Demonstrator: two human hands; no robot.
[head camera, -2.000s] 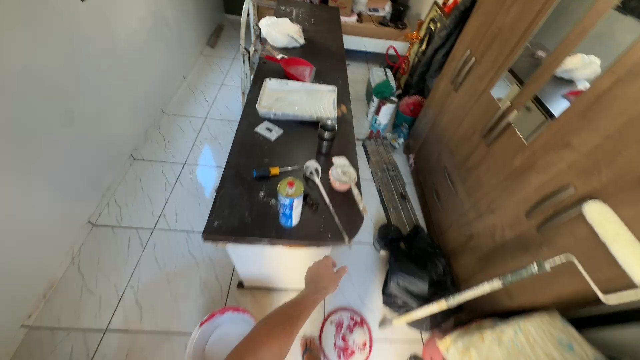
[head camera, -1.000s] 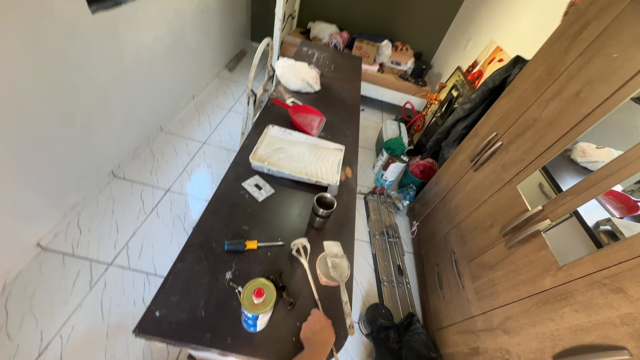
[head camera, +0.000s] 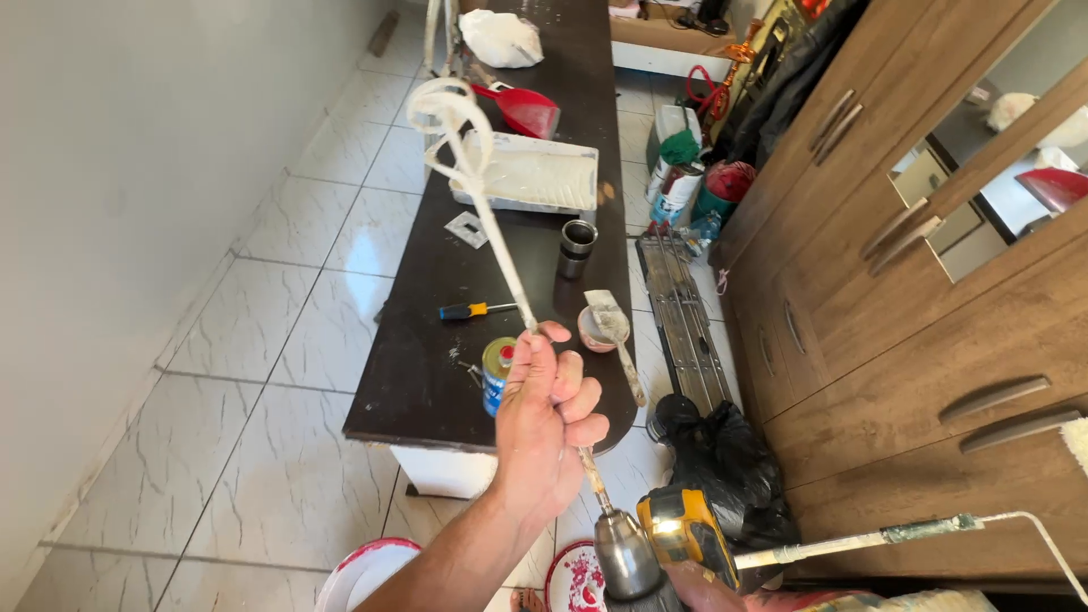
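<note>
My left hand (head camera: 548, 408) is closed around the shaft of a paint-crusted mixing paddle (head camera: 484, 204), whose looped head points up and away over the table. The lower end of the shaft meets the metal chuck of a yellow and black power drill (head camera: 688, 531). At the bottom edge, my right hand (head camera: 701, 588) is partly visible against the drill, its grip mostly hidden. Behind my left hand stands a metal can with a red cap (head camera: 495, 361). A putty knife (head camera: 614, 323) lies across a small tub (head camera: 595, 336). A screwdriver (head camera: 467, 311) lies left of the shaft.
On the dark table (head camera: 425, 387) are a paint tray (head camera: 531, 170), a steel cup (head camera: 577, 248), a red dustpan (head camera: 527, 110) and a white bundle (head camera: 501, 38). Below are a bucket (head camera: 370, 569) and a splattered lid (head camera: 574, 578). A paint roller frame (head camera: 858, 544) crosses near the wardrobe (head camera: 901, 357).
The mixing paddle, lying on the table in both earlier frames, is now raised in my left hand. The drill and part of my right hand have come into view.
</note>
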